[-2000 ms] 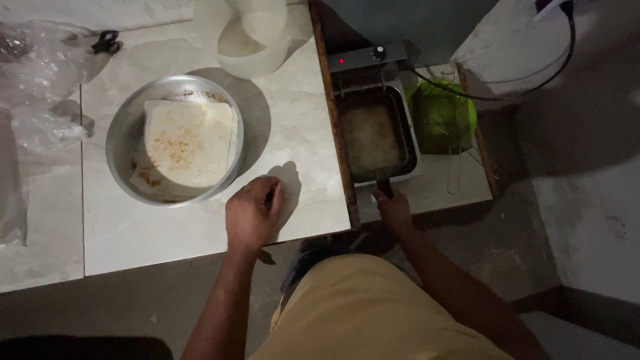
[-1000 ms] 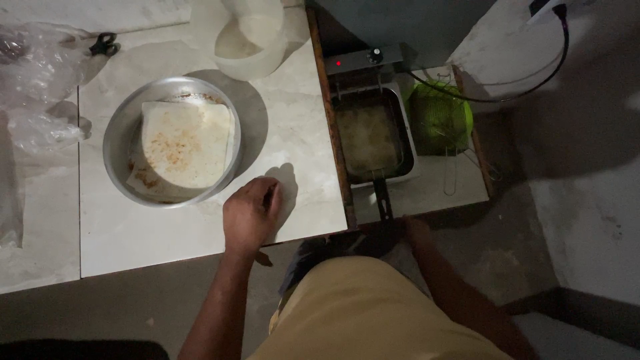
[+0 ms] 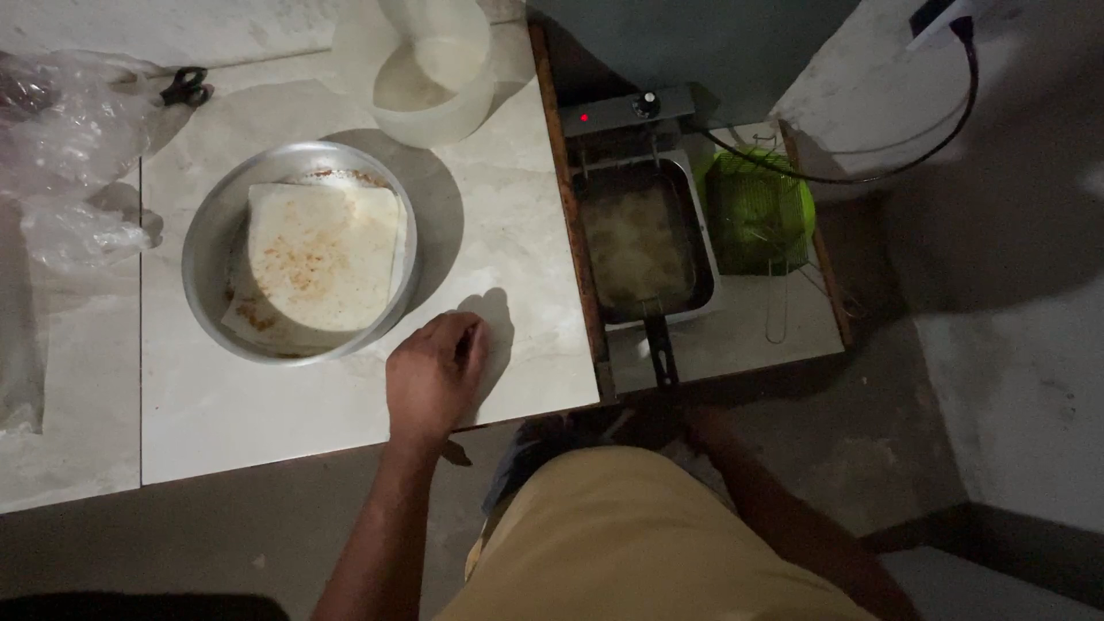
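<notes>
My left hand point(image 3: 437, 371) rests with curled fingers on the tiled counter, just right of a round metal pan point(image 3: 201, 297). In the pan lie paper sheets point(image 3: 323, 250) with brown stains and crumbs. On the right, a deep fryer point(image 3: 705, 259) holds cloudy, bubbling oil with a basket in it, whose black handle point(image 3: 661, 349) points toward me. My right hand point(image 3: 703, 427) is low in the shadow below the fryer handle, apart from it; its fingers are too dark to make out.
A translucent plastic container point(image 3: 457, 121) stands behind the pan. Black-handled scissors point(image 3: 185, 87) and clear plastic bags point(image 3: 78, 164) lie at the left. Right of the fryer, a wire basket point(image 3: 759, 211) sits in a green bowl point(image 3: 809, 207). A black cord point(image 3: 862, 179) runs to a wall socket.
My right hand has let go of the fryer basket's black handle and moved down, away from it. My left hand has stayed on the counter.
</notes>
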